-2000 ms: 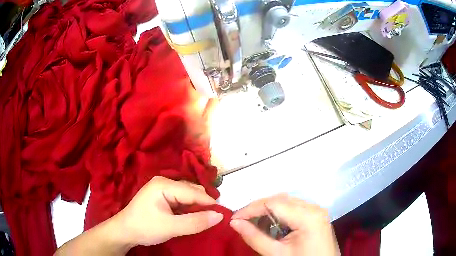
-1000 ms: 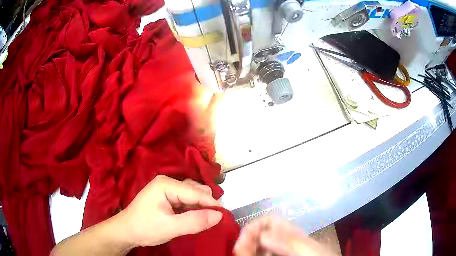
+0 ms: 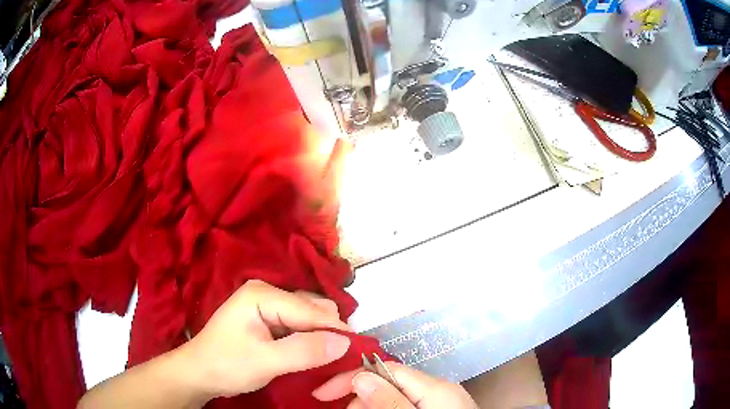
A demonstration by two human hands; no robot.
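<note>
My left hand (image 3: 256,343) pinches the edge of the red fabric (image 3: 308,374) between thumb and fingers, at the table's front edge. My right hand (image 3: 408,389) is just right of it, low in the picture and cut off by the bottom edge. It holds small silvery snips or tweezers (image 3: 378,367), whose two points are apart and face up at the fabric edge. The rest of the red fabric (image 3: 104,160) lies in large folds to the left. Whether the points touch the fabric cannot be told.
The sewing machine head (image 3: 320,48) stands behind, its needle area lit brightly. A grey ribbed knob (image 3: 441,133) is beside it. Scissors with red-orange handles (image 3: 616,132) lie partly under a black phone (image 3: 572,70). Dark thin strips (image 3: 704,128) lie far right.
My right hand, blurred and lower right a second ago, is now at the fabric edge with the snips' points showing. My left hand keeps its pinch. The view has shifted slightly.
</note>
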